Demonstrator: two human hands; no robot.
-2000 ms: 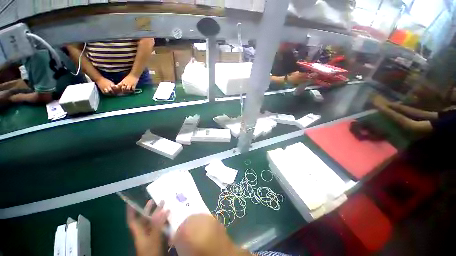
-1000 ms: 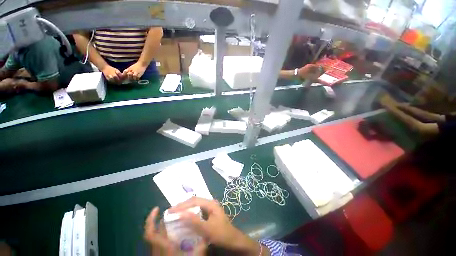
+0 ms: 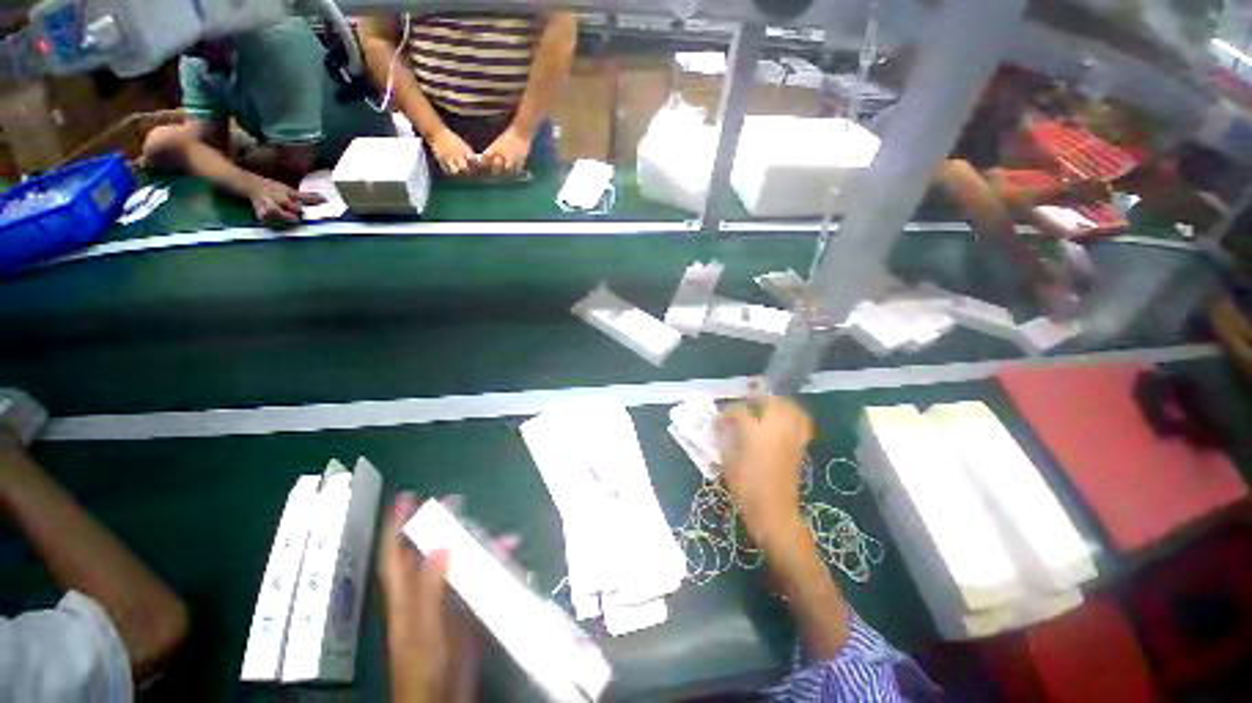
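Note:
My left hand (image 3: 429,611) holds a slim white carton (image 3: 508,602), tilted, near the bottom middle. My right hand (image 3: 766,446) is over the small folded white leaflets (image 3: 698,434), above the rubber bands (image 3: 714,529); its fingertips are blurred, so I cannot tell whether they grip a leaflet. Flat white cartons (image 3: 604,508) lie piled between my hands. Set-up cartons (image 3: 316,570) stand side by side at the left.
Carton bundles (image 3: 968,515) lie at right, beside a red mat (image 3: 1119,446). Scattered cartons (image 3: 748,320) lie beyond the white strip (image 3: 343,415). A grey post (image 3: 886,192) rises ahead. A neighbour's arm (image 3: 96,549) is at left. A blue bin (image 3: 62,209) is far left.
The view has swung left. The carton was between both hands; now my left hand alone has it, and my right hand has moved forward to the leaflets.

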